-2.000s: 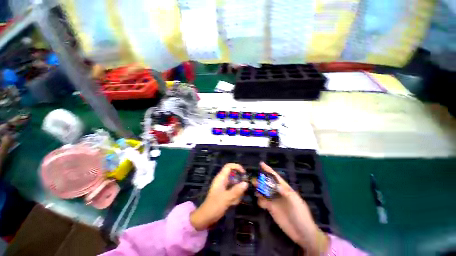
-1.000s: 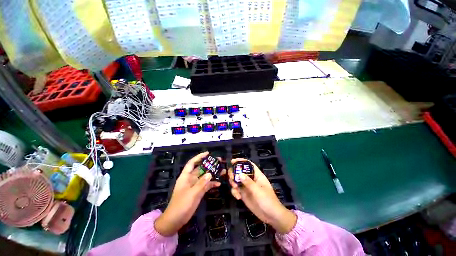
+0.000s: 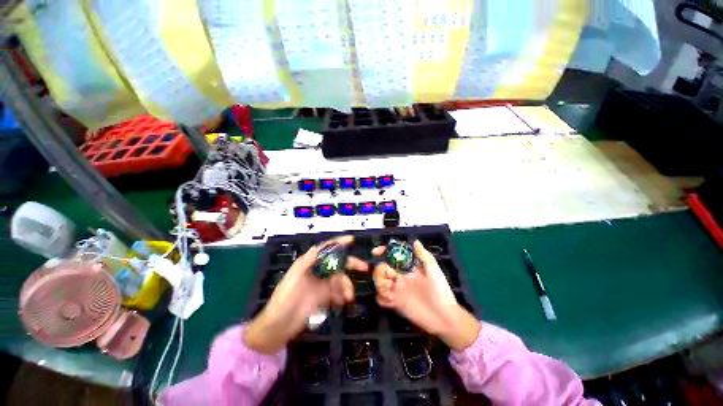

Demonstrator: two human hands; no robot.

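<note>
My left hand (image 3: 297, 297) holds a small dark watch body (image 3: 330, 260) whose greenish glassy side shows; the hand is slightly blurred. My right hand (image 3: 420, 293) holds another watch body (image 3: 399, 255), also with a greenish glassy side showing. The two are a little apart, above the black foam tray (image 3: 464, 273). Several dark watches with shiny outlines lie in its pockets, such as one (image 3: 358, 361) between my forearms. My hands hide part of the tray.
Two rows of small blue-red screens (image 3: 347, 183) lie on a white sheet (image 3: 507, 182). Behind is a black tray stack (image 3: 388, 141). A marker pen (image 3: 539, 284) lies right. Left are a pink fan (image 3: 70, 303), yellow basket (image 3: 151, 277), tangled cables (image 3: 230, 170) and red crate (image 3: 136, 145). Paper sheets (image 3: 317, 47) hang above.
Both watch bodies, earlier showing lit screens, now show their greenish glassy sides. Both hands still hold them above the tray. The view has shifted between frames.
</note>
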